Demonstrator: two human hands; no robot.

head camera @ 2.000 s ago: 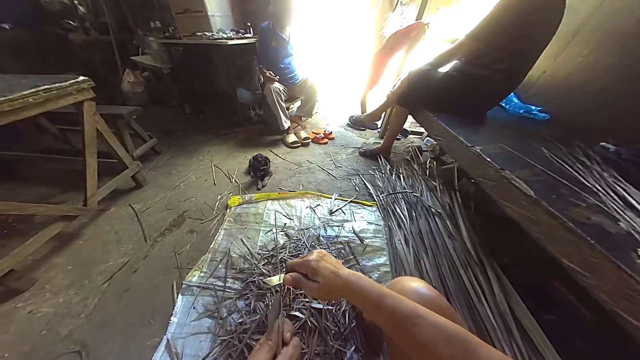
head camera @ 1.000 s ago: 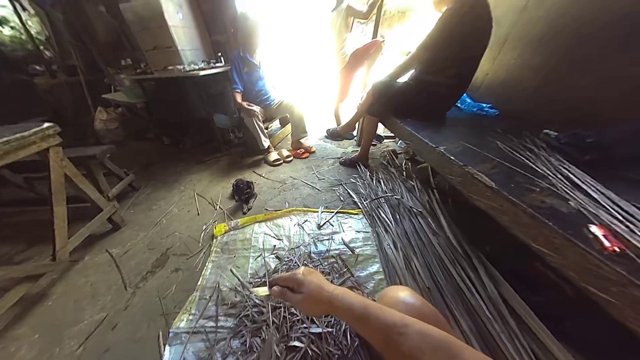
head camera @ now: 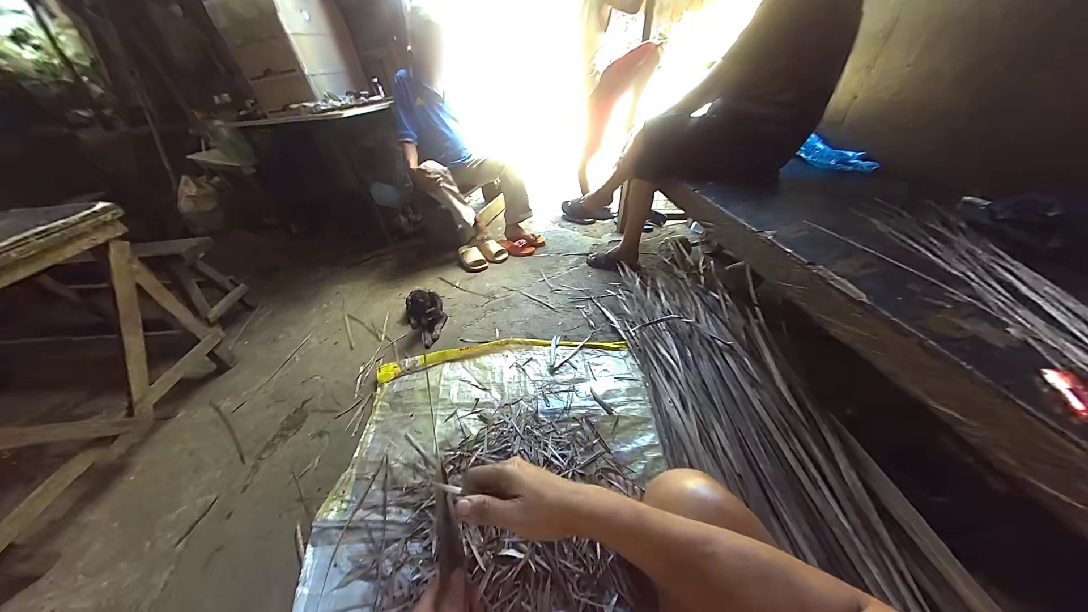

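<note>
My right hand [head camera: 518,500] is closed, with a small pale piece, perhaps a blade, between thumb and fingers. It meets a dark, narrow bundle of dried leaf strips [head camera: 447,531], whose lower end my left hand [head camera: 450,592] grips at the bottom edge of the view. Below both hands, short cut pieces of dried strip [head camera: 544,459] lie heaped on a woven plastic sack [head camera: 625,382] with a yellow hem. Long dried leaf strips [head camera: 748,399] lie along the sack's right side, next to my bare knee.
At right runs a low platform [head camera: 807,272] with more strips, a blue plastic bag [head camera: 837,155] and a seated person [head camera: 722,144]. Another person [head camera: 433,127] in blue sits at the back. A wooden trestle table [head camera: 127,314] stands left. A small dark object [head camera: 424,314] lies beyond the sack.
My right hand was farther left of the heap's middle one second ago, apart from any visible bundle; now it is at the bundle. My left hand, hardly visible then, shows again at the bottom.
</note>
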